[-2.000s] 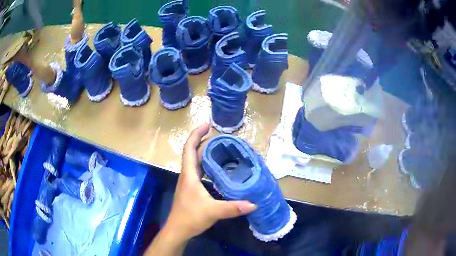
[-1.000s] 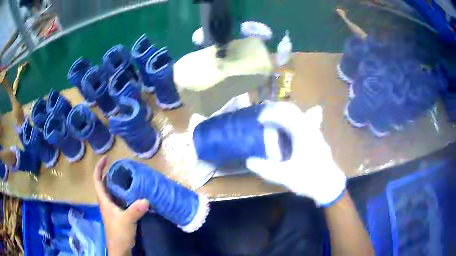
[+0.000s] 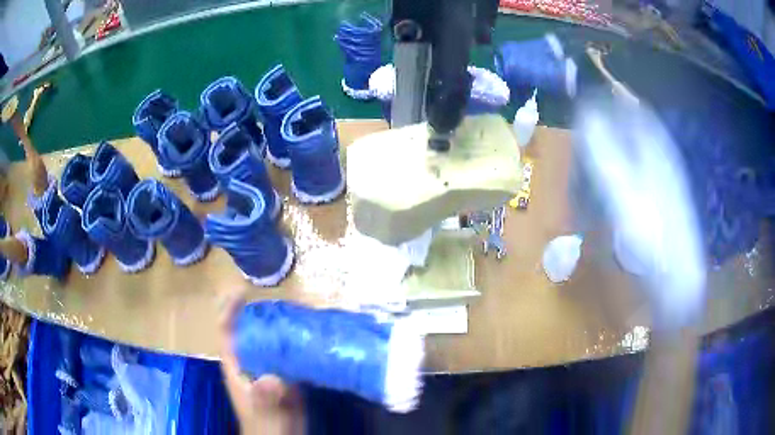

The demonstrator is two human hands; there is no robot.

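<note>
My bare left hand (image 3: 265, 399) is shut on a blue boot upper (image 3: 319, 347). It holds it almost level in front of the bench edge, with the fluffy white trim to the right. My gloved right hand (image 3: 642, 204) is strongly blurred at the right, by the grouped uppers (image 3: 721, 183); its fingers and anything in them cannot be made out. The cream press pad (image 3: 433, 174) hangs under the dark press arm (image 3: 438, 68). The pale lower block (image 3: 442, 270) below it shows no upper on it.
Several uppers (image 3: 248, 234) stand in rows at the left. A small glue bottle (image 3: 562, 257) lies right of the press. A taller bottle (image 3: 527, 119), a yellow item (image 3: 522, 184) and silver wrenches (image 3: 493, 231) are near the press. A blue crate (image 3: 161, 395) is below left.
My right hand has moved from the press to the right. The upper it held below the pad is gone from there. My left hand has shifted slightly right in view, still holding its upper.
</note>
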